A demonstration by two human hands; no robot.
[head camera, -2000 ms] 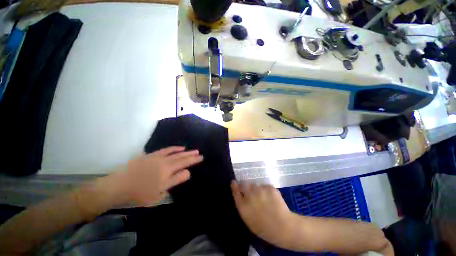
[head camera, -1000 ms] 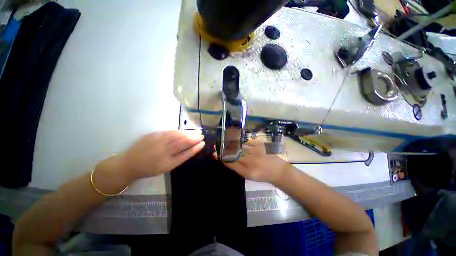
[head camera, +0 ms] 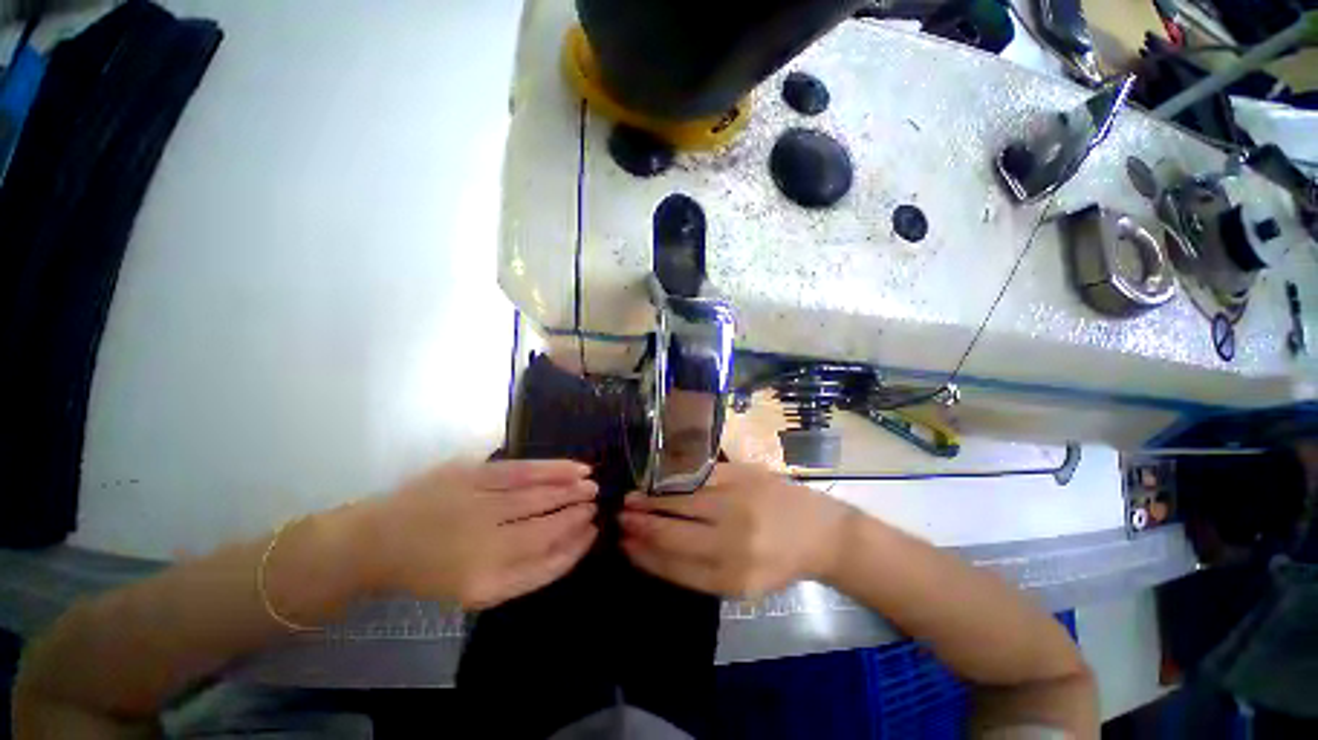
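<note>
A dark cut garment piece lies from under the white sewing machine head down over the table's front edge. Its far end shows left of the shiny take-up lever guard. My left hand lies on the piece's left part, fingertips pressed on the cloth, thumb hidden. My right hand lies on its right side, just below the guard, fingers bent on the cloth. The fingertips of both hands are close together but apart. The needle and presser foot are hidden behind the head and guard.
A thick stack of dark cut pieces lies at the table's left. Yellow-and-black thread snips lie under the machine arm. A metallic ruler runs along the front edge. A blue basket is below right. Small round items are at right.
Since one second ago both hands have moved down toward me, and more cloth shows beyond them under the head. Earlier, the piece lay in front of the machine and my head was farther back.
</note>
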